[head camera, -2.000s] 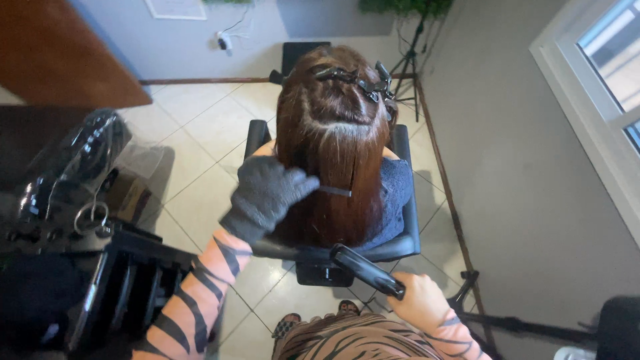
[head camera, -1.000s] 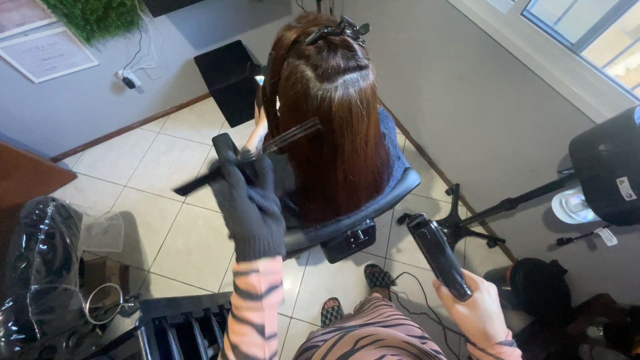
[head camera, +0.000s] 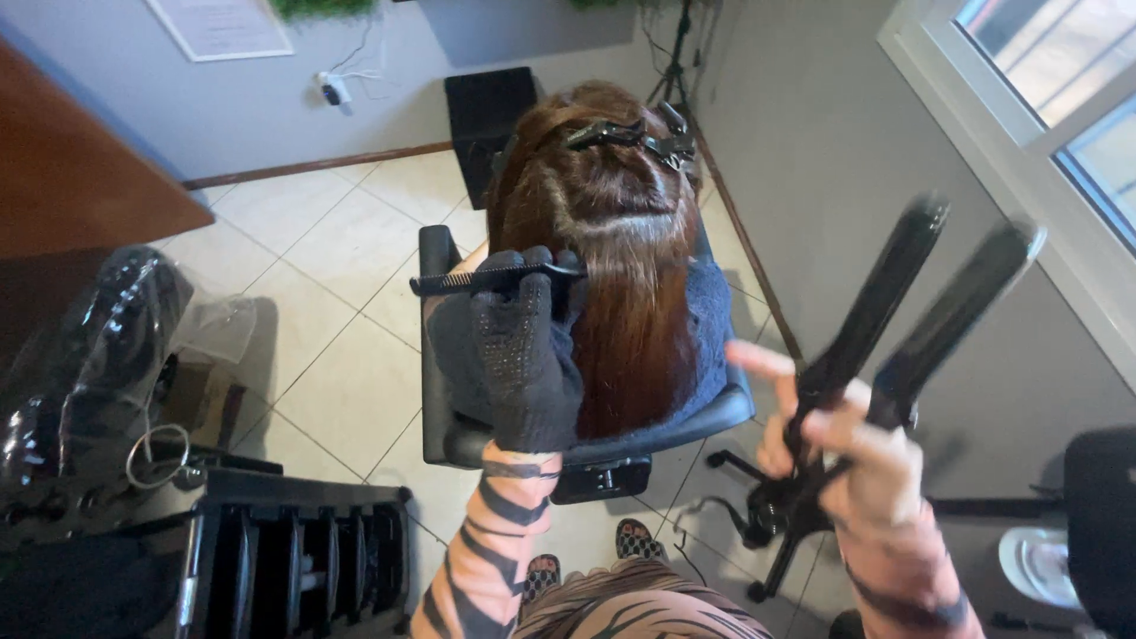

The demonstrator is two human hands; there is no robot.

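Note:
A seated person's long reddish-brown hair (head camera: 635, 328) hangs down over a dark blue towel (head camera: 708, 328) and the chair's back. Black hair clips (head camera: 612, 135) hold the upper hair, with a horizontal parting below them. My left hand (head camera: 528, 355), in a black textured glove, grips a black comb (head camera: 461, 280) held crosswise at the left side of the hair. Off to the right, my bare right hand (head camera: 852, 435) holds a black hair straightener (head camera: 914, 311) by its handles; its two arms are spread apart, pointing up, and slightly blurred.
The black salon chair (head camera: 437, 346) surrounds the seated person. A black trolley (head camera: 302, 559) stands at lower left beside a plastic-covered item (head camera: 98, 355). At lower right is a wheeled stand (head camera: 763, 519). A window (head camera: 1021, 89) is at upper right, and a brown door (head camera: 89, 151) at left.
The straightener's arms, together before, are now spread and raised. My left hand with the comb now lies against the hair; a second ago it was left of it. The view has shifted.

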